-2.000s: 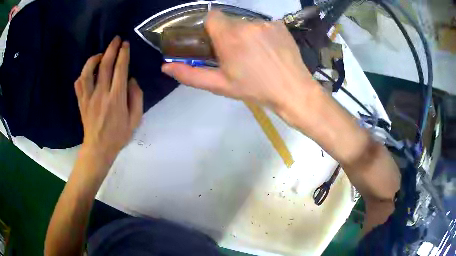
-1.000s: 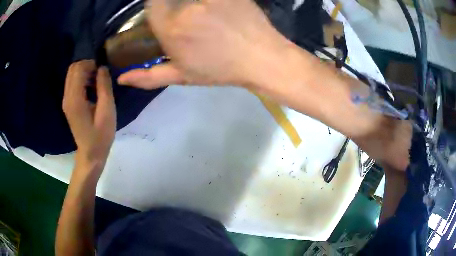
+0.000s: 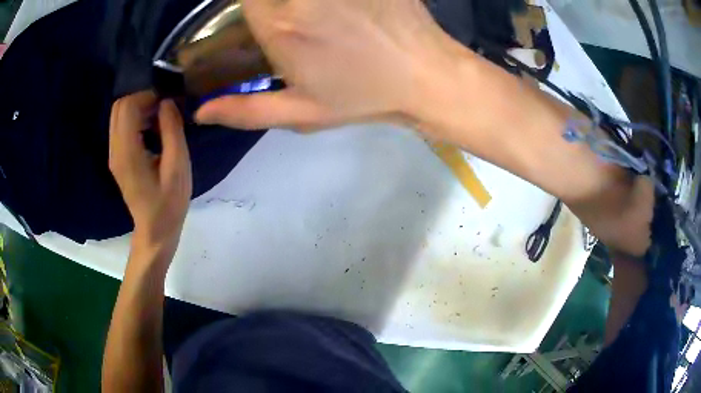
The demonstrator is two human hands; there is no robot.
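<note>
The dark navy garment (image 3: 61, 153) lies spread on the white table (image 3: 307, 222) at the left. The steam iron (image 3: 219, 50), with a silver pointed plate and a blue edge, rests over the cloth at the top, its tip pointing left. My right hand (image 3: 338, 65) is on the iron's handle, which it mostly hides. My left hand (image 3: 151, 169) pinches a fold of the garment between thumb and fingers just left of and below the iron's tip.
A yellow strip (image 3: 470, 180) lies partly under my right forearm. Small dark scissors (image 3: 539, 239) lie at the table's right. Hoses and cables (image 3: 659, 92) run along the right side. Green floor (image 3: 46, 299) shows past the table's edge.
The iron in my right hand has moved left over the garment. My left hand has gone from lying flat on the cloth to pinching a fold. The view has shifted a little.
</note>
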